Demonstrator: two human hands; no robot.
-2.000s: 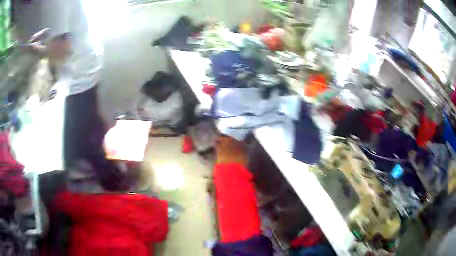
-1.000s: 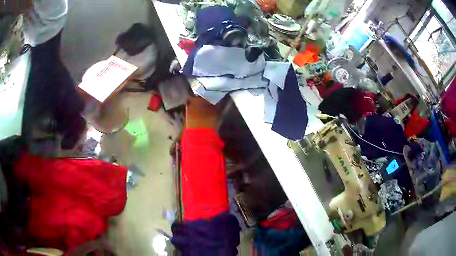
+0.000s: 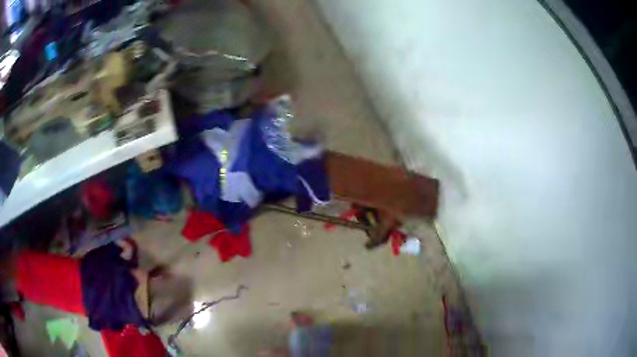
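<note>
The picture is blurred and neither of my hands can be made out. Nearest in front, a wooden bench [image 3: 384,185] stands against the wall with a heap of blue and pale cloth [image 3: 262,164] on its left part. At the lower left lie a flat red fabric piece [image 3: 49,281] and a dark navy cloth [image 3: 112,287] beside it. More red cloth [image 3: 133,343] shows below the navy cloth. Red scraps [image 3: 227,240] lie on the floor under the blue heap.
A white machine table [image 3: 84,169] with a cream sewing machine [image 3: 115,80] on it is at the upper left. A pale wall [image 3: 503,174] fills the right. A light green scrap [image 3: 63,331] and a thin dark cord [image 3: 206,307] lie on the floor.
The view has swung round sharply. The table and machine have shifted from the right to the upper left; the bench with blue cloth and the wall have come into view.
</note>
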